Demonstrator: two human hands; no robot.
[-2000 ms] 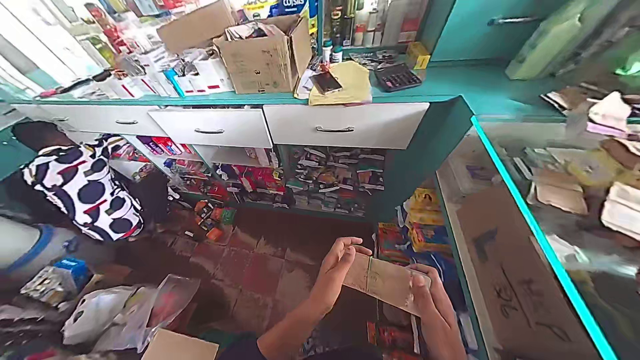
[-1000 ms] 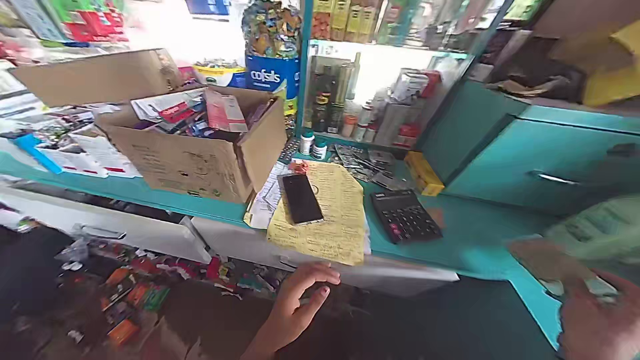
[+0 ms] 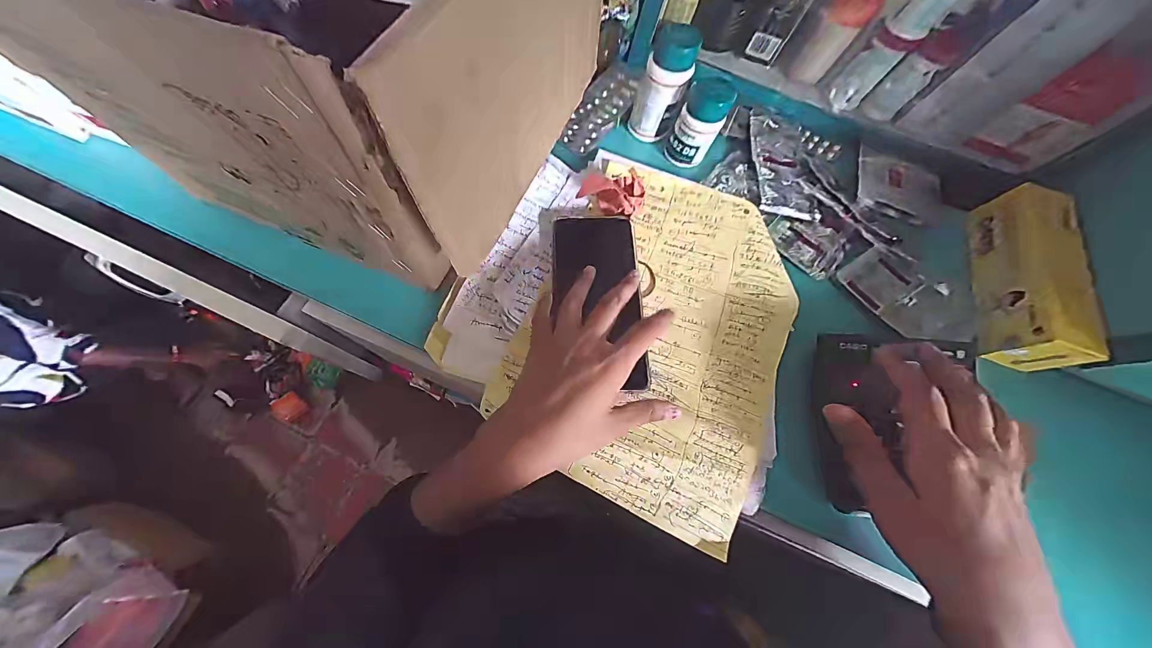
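Note:
My left hand (image 3: 585,378) lies spread over a black smartphone (image 3: 594,243), its fingers apart and reaching past the phone's edge. Beneath the phone are yellow handwritten paper sheets (image 3: 720,360), with a crumpled orange-red scrap (image 3: 614,191) beside its top end. To the right, my right hand (image 3: 945,441) is on or just over a black Casio calculator (image 3: 837,360), with its fingers bent and nothing seen in its grip. The hand hides most of the keys.
A large cardboard box (image 3: 486,117) stands at the left on the teal counter (image 3: 801,549). Two white bottles with teal caps (image 3: 661,81), blister packs (image 3: 792,180) and a yellow carton (image 3: 1035,274) are behind and to the right. A drawer handle (image 3: 135,277) and part of a person's patterned clothing (image 3: 36,351) show at left.
The folded brown item that was in my right hand is out of sight, and that hand is now at the calculator. My left hand has moved onto the phone. The view is much closer to the counter.

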